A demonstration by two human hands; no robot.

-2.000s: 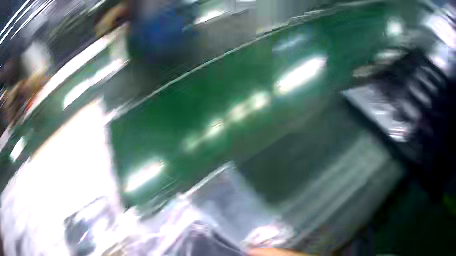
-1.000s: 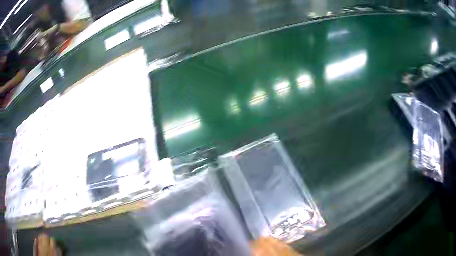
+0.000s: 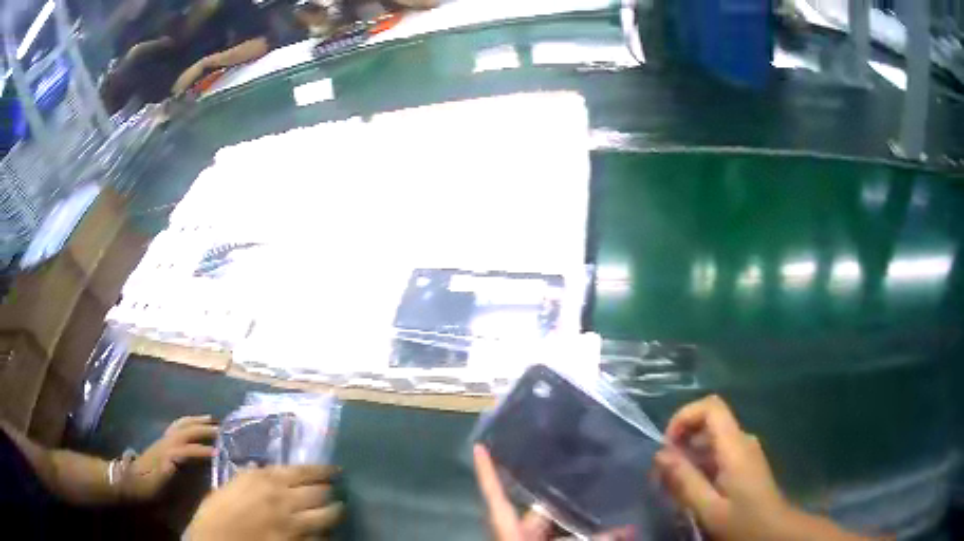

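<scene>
A dark phone-sized part in a clear sleeve (image 3: 581,449) is held tilted at the bottom centre. My left hand (image 3: 507,502), mostly cut off by the bottom edge, grips it from below, thumb along its left edge. My right hand (image 3: 729,470) pinches the sleeve at the part's right edge. A glaring white tray (image 3: 370,180) lies behind it, its near edge notched over tan cardboard. A bagged dark part (image 3: 439,317) lies on the tray's near right corner. A smaller dark item (image 3: 227,257) lies at its left.
Another person's two hands (image 3: 264,502) hold a bagged part (image 3: 259,439) at bottom left. A brown carton (image 3: 53,306) stands at far left. Crumpled clear film (image 3: 655,365) lies beside the tray's right corner. People's arms and a blue bin (image 3: 729,37) show across the glossy green belt (image 3: 782,222).
The view has swung left, so the tray sits further right and the carton shows. My hands have risen into view with the bagged part. The neighbour's hands and bagged part now show.
</scene>
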